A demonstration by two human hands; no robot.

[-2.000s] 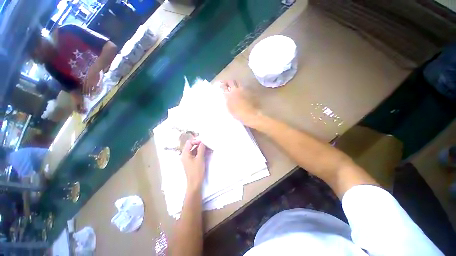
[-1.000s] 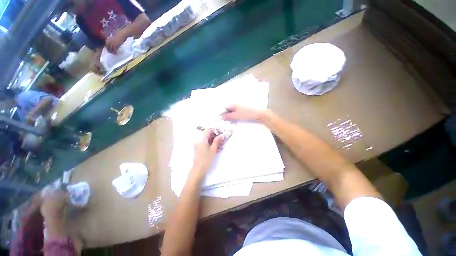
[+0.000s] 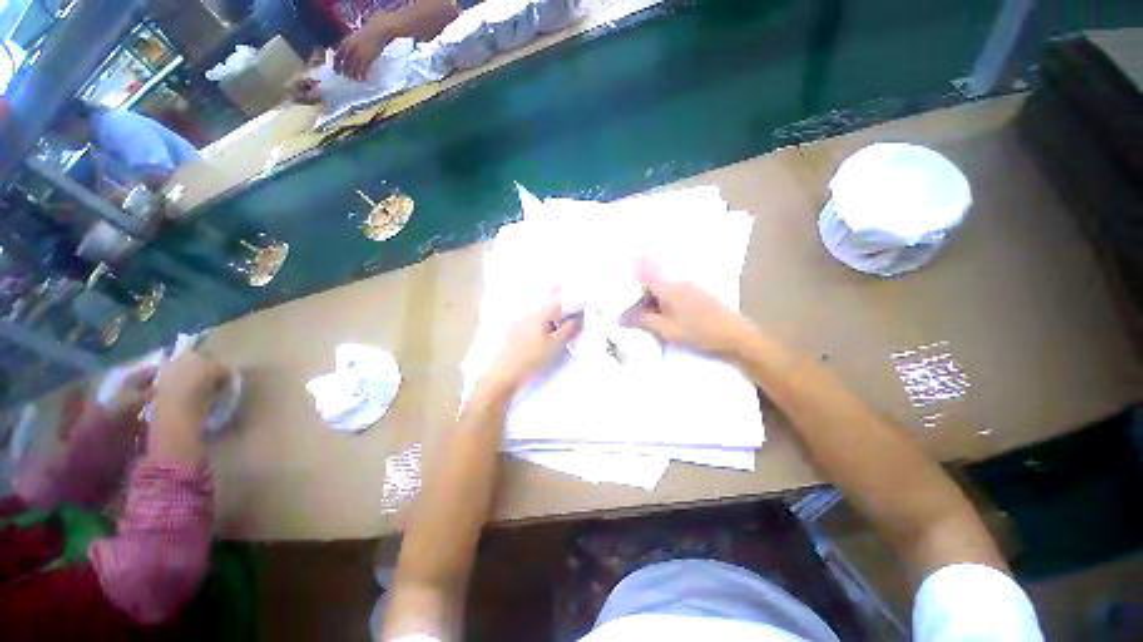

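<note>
A stack of white wrapping paper [image 3: 627, 408] lies on the brown bench in front of me. A metal piece [image 3: 614, 350] lies on it, mostly covered by folded white paper; only a small part shows. My left hand [image 3: 542, 336] grips the folded paper at its left side. My right hand [image 3: 683, 314] is on the paper at its right side, fingers blurred in the glare; whether it grips is unclear. A white wrapped piece [image 3: 355, 386] lies left of the stack, and stacked wrapped pieces [image 3: 894, 207] stand at the right.
Metal pieces [image 3: 386, 215] lie on the green conveyor belt [image 3: 602, 119] behind the bench. A person in a red checked sleeve [image 3: 157, 527] works close at the left. Another person's hands [image 3: 364, 53] handle white paper across the belt. A metal post [image 3: 1003, 50] stands at the upper right.
The view has shifted, moving the bench contents rightward in the picture. The paper is now folded over the metal piece, with my hands on either side. The neighbour at the left shows more.
</note>
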